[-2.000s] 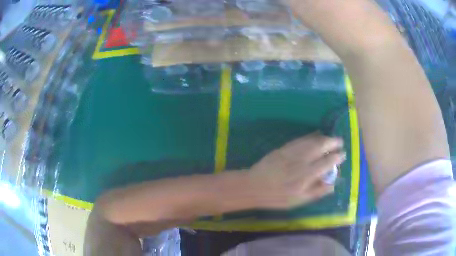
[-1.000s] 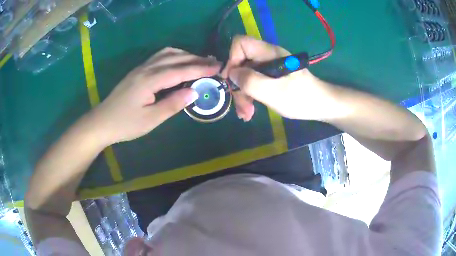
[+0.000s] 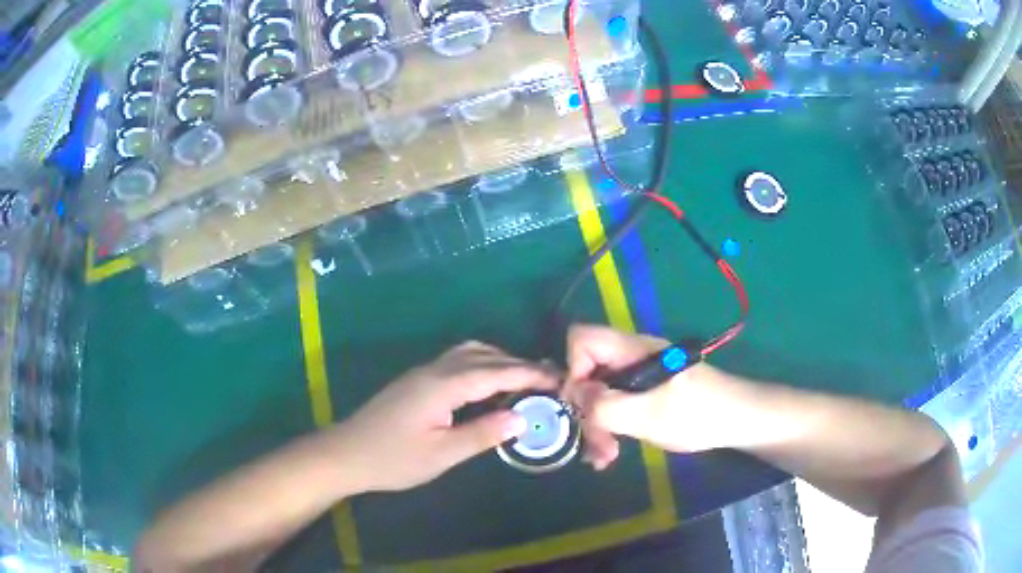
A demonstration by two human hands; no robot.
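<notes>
A round part [image 3: 542, 428] with a pale centre, white ring and dark rim sits in a gold-edged round fixture [image 3: 525, 463] on the green mat. My left hand [image 3: 431, 420] holds it from the left, thumb on its face and fingers along its far edge. My right hand [image 3: 661, 409] grips a black test probe [image 3: 657, 366] with a blue dot; its tip is at the part's right edge, partly hidden by my fingers. A red test lead [image 3: 740, 293] loops from the probe's rear.
Stacked clear trays of round parts [image 3: 269, 106] with a cardboard sheet [image 3: 426, 157] stand at the back left. Loose round parts [image 3: 764, 193] lie at the back right. More filled trays [image 3: 950, 179] are at the right edge. A dark cable [image 3: 663, 112] crosses the mat.
The view has tilted up, showing more trays and loose parts. From two seconds ago, both hands have come together at the fixture; since one second ago they keep nearly the same hold.
</notes>
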